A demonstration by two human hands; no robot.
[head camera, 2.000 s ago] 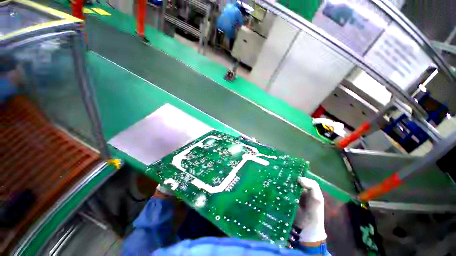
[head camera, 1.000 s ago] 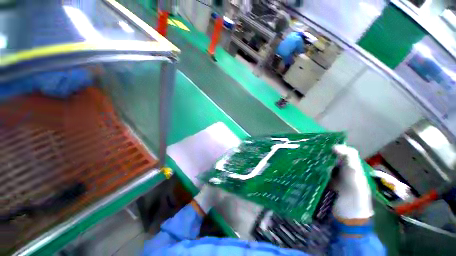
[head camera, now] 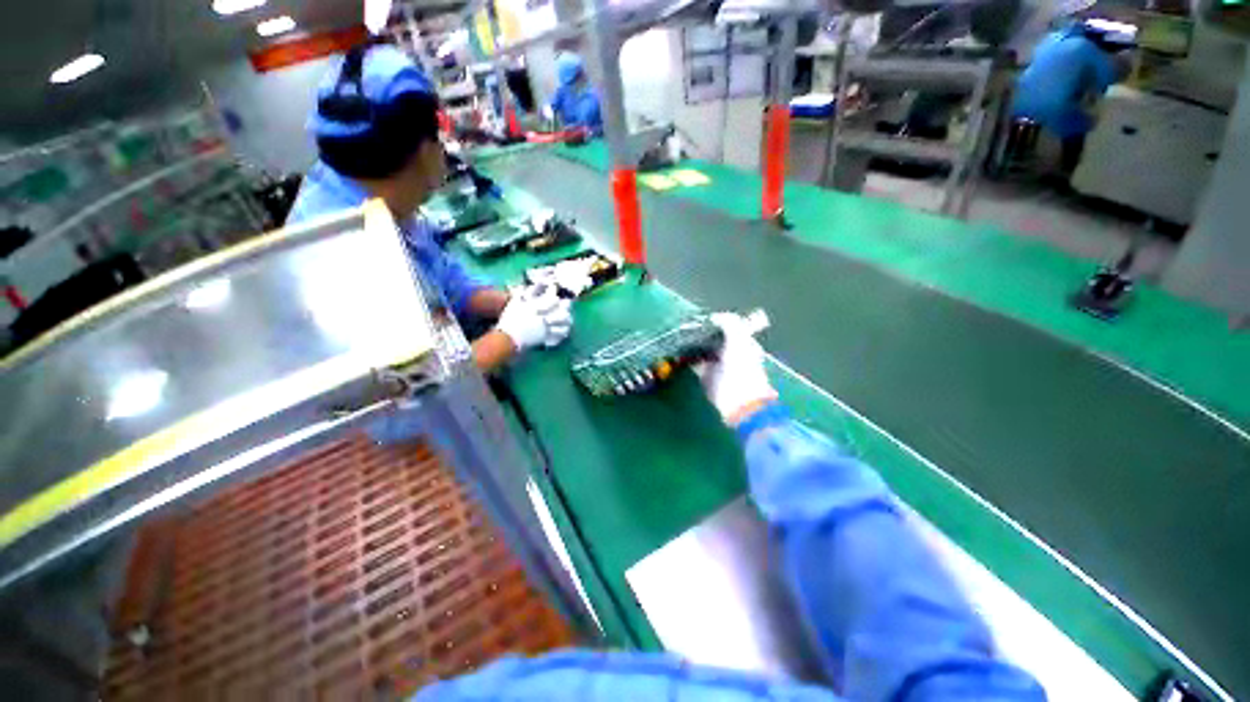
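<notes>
My right hand (head camera: pixel 740 370), in a white glove, reaches far forward and holds the right end of a green circuit board (head camera: pixel 644 354). The board lies low over or on the green bench (head camera: pixel 610 460); whether it touches cannot be told. Orange and pale parts show along its near edge. My fingertips are partly hidden at the board's end. My left hand is not in view.
A metal sheet (head camera: pixel 727 583) lies nearer me, partly under my sleeve. The clear-covered unit with a reddish-brown slatted bed (head camera: pixel 343 576) stands at left. A co-worker (head camera: pixel 377 124) has gloved hands near other boards (head camera: pixel 521 233) beyond mine. The conveyor belt (head camera: pixel 877 316) runs at right.
The view has swung left. The board, held earlier in both hands close to me, is now out over the bench in my right hand. My left hand has left the view.
</notes>
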